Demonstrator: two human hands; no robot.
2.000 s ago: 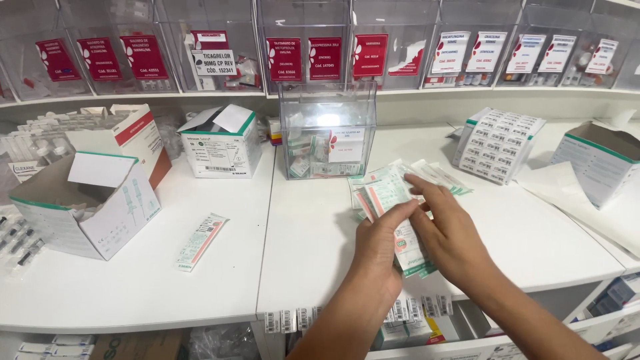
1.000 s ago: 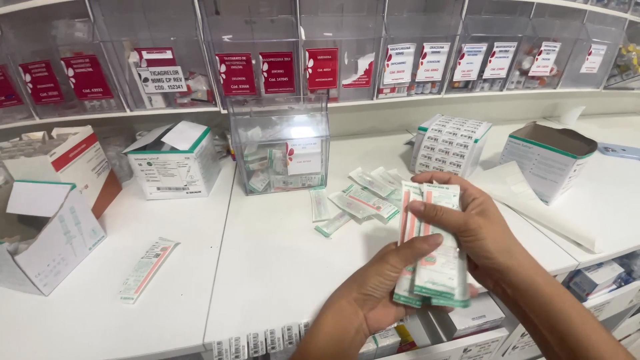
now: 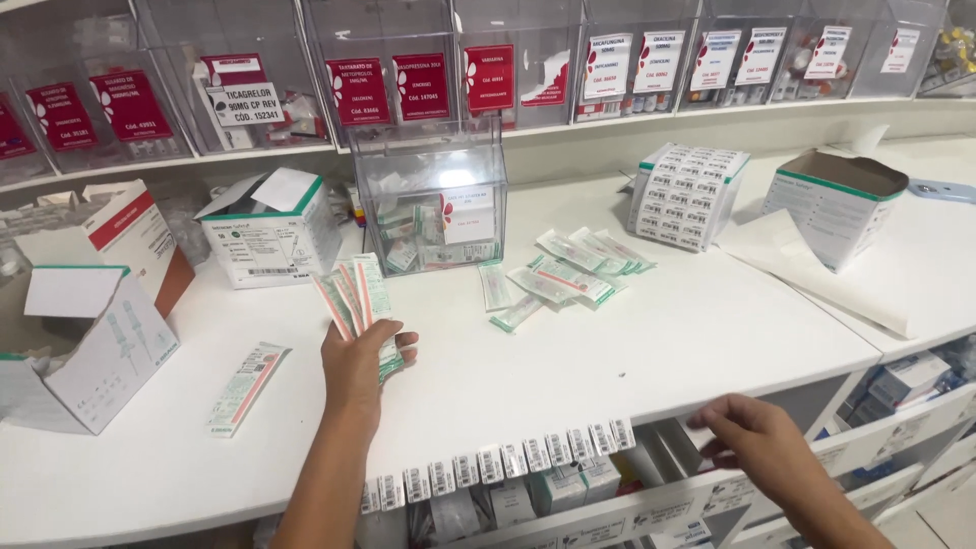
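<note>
My left hand point(image 3: 362, 358) grips a fan of sealed catheter packets point(image 3: 358, 293) with green ends and orange stripes, raised over the white counter. My right hand point(image 3: 751, 435), fingers loosely curled and apart, holds nothing and is over the counter's front edge near an open drawer. One more striped packet point(image 3: 248, 389) lies alone left of my left hand. A loose pile of packets point(image 3: 572, 278) rests right of a clear plastic bin point(image 3: 431, 206) that holds similar packets. Printed barcode labels point(image 3: 488, 463) hang in a row along the counter's front edge.
Opened cardboard boxes stand at the left point(image 3: 99, 366), behind the bin's left side point(image 3: 267, 236) and at the right point(image 3: 831, 202). A sheet of labels drapes over another box point(image 3: 686, 194). Backing paper point(image 3: 823, 274) crosses the right counter. Clear dispensers point(image 3: 518, 61) line the back; a drawer point(image 3: 602, 518) stands open below.
My left hand has moved left with the packets, now fanned out. My right hand has let go of them and moved away to the lower right.
</note>
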